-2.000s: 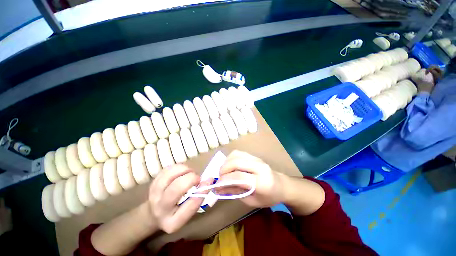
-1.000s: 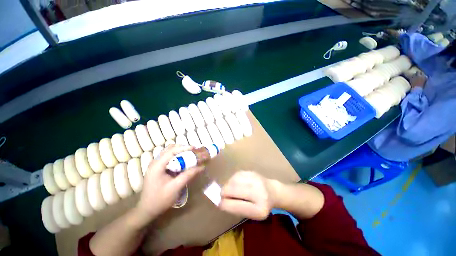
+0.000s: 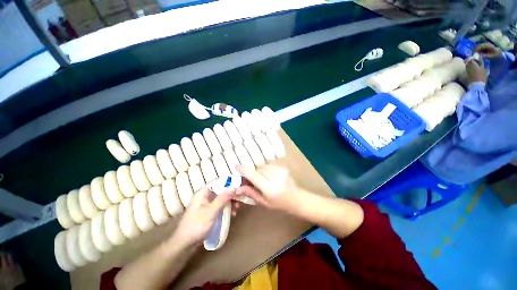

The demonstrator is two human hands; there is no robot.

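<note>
My left hand [image 3: 195, 218] holds a cream oval piece wrapped by a printed tag [image 3: 229, 182] with a blue mark. A white loop [image 3: 217, 231] hangs below my left fingers. My right hand [image 3: 271, 186] has its fingertips on the right end of the same tagged piece. The fingers hide much of the piece. Two long rows of cream ovals [image 3: 132, 184] stand on edge on the brown cardboard sheet [image 3: 295, 160], beyond and left of my hands.
A blue basket [image 3: 354, 137] with white slips [image 3: 375, 129] stands to the right. Corded pieces [image 3: 198, 109] and two loose ovals [image 3: 118, 150] lie on the green belt [image 3: 255, 73]. A neighbour in blue sleeves [image 3: 473, 105] works behind stacked ovals [image 3: 416, 76] at right.
The white slip that was in my right hand no longer shows. My right hand has come up and left to meet my left hand at the tagged piece. The loose belt pieces appear further left.
</note>
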